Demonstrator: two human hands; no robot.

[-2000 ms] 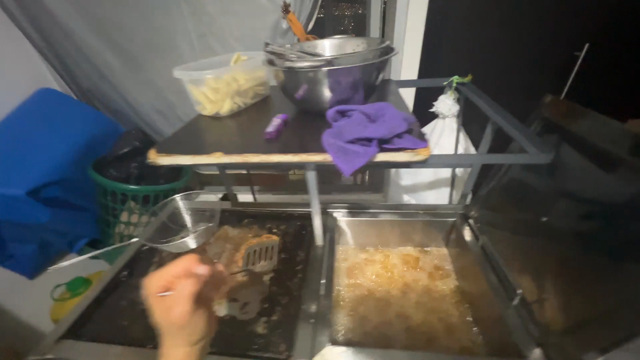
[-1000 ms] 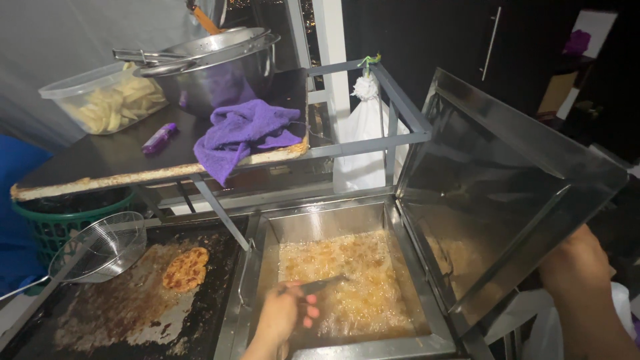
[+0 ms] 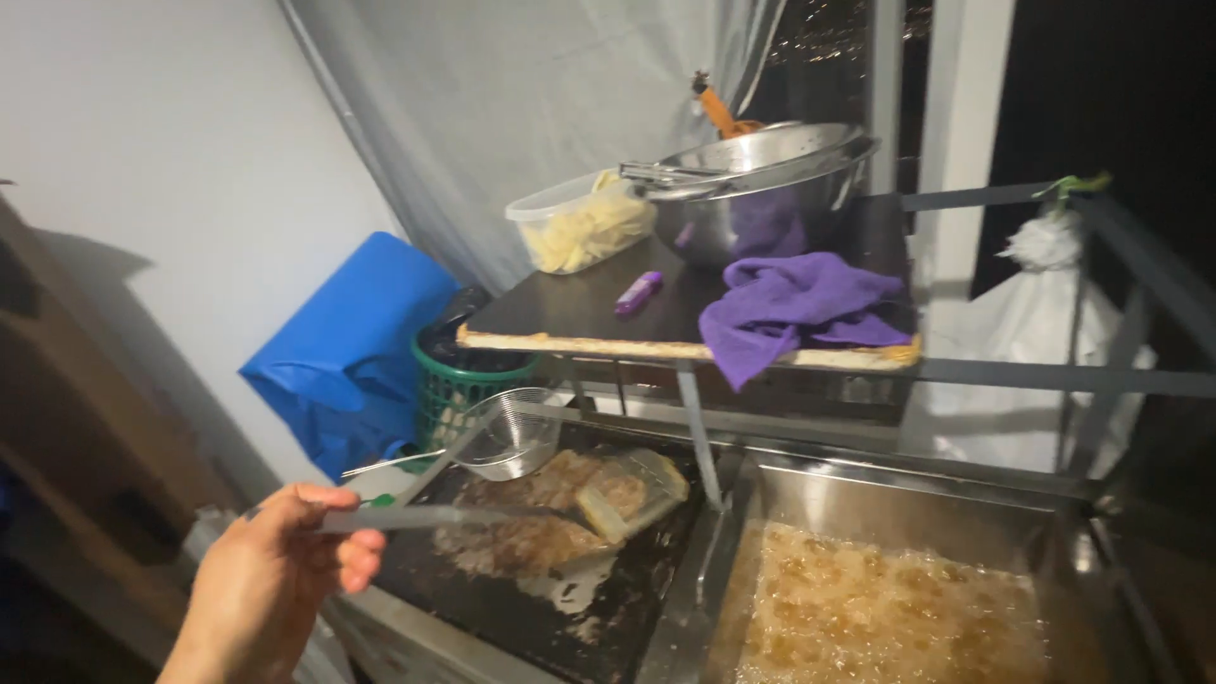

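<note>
My left hand (image 3: 285,560), at the lower left, grips the handle of a metal spatula (image 3: 456,516) that reaches right over the griddle (image 3: 532,617). Its blurred blade is by a flat, pale-edged piece (image 3: 632,499); I cannot tell whether the piece lies on it. Browned residue (image 3: 513,546) coats the griddle around it. A wire strainer (image 3: 508,437) rests at the griddle's back left edge. To the right, a metal fryer (image 3: 893,484) holds bubbling oil (image 3: 893,608). My right hand is out of view.
The shelf (image 3: 570,318) above holds a plastic tub of pale cut pieces (image 3: 584,228), metal bowls (image 3: 760,209), a purple marker-like item (image 3: 638,293) and a purple cloth (image 3: 798,304). A green basket (image 3: 465,399) and blue bag (image 3: 351,351) stand left; a white bag (image 3: 1026,332) hangs right.
My left hand has moved from over the fryer to the griddle side. My right hand, at the fryer's raised lid one second ago, has left the view. The view has swung left.
</note>
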